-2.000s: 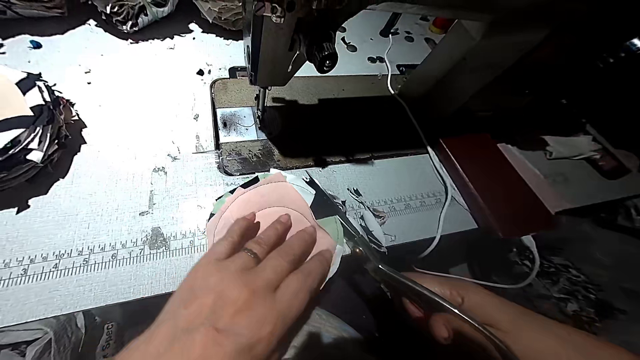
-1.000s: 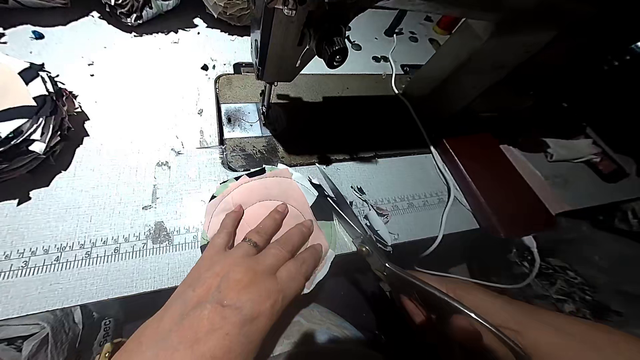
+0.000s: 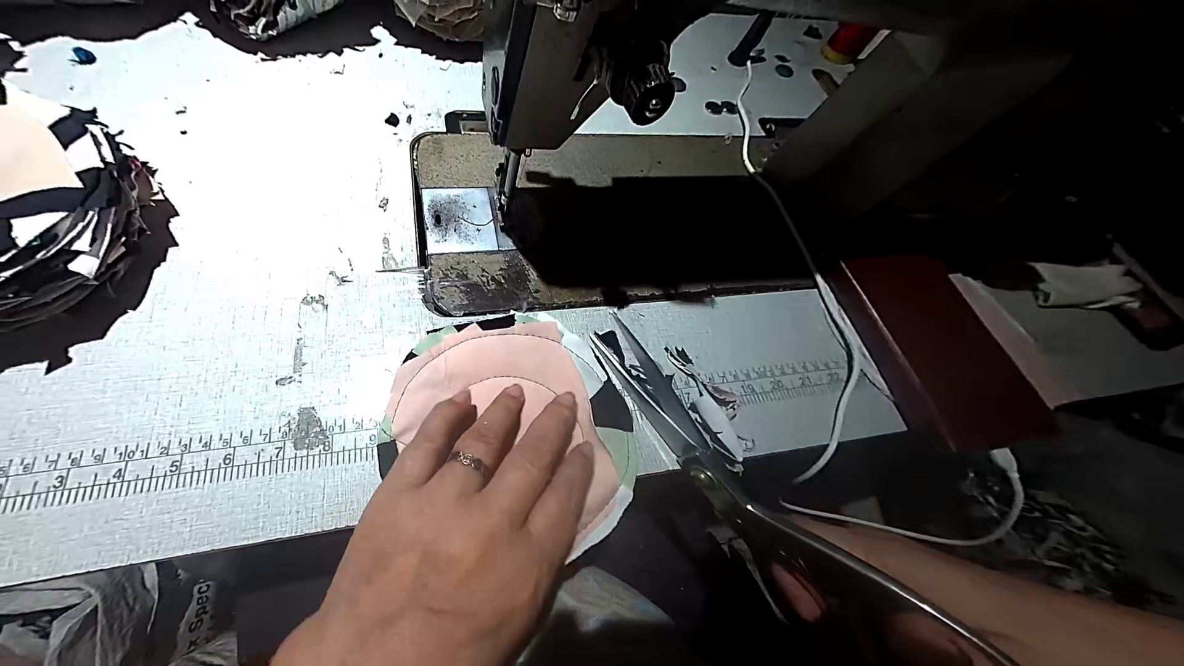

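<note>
My left hand (image 3: 472,518), with a ring on one finger, lies flat with spread fingers on a rounded pink fabric piece (image 3: 523,356). Curved stitch lines run over the pink cloth, and green, black and white fabric shows around its edge. At the lower right, my right hand (image 3: 832,592), mostly in shadow, grips large metal fabric scissors (image 3: 703,476). Their blades are slightly apart and point up and left, just right of the fabric piece. Cut fabric scraps (image 3: 712,412) lie beside the blades on the table.
A sewing machine (image 3: 546,74) stands behind the fabric, its needle over the metal plate. To the left is a stack of round fabric pieces (image 3: 55,222). A white cable (image 3: 786,217) runs down past a dark red box-like object (image 3: 943,361). A printed ruler (image 3: 203,455) follows the table's front edge.
The scissors have shifted slightly away from the fabric's right edge since the earliest frame. The pink piece has turned a little under my left hand.
</note>
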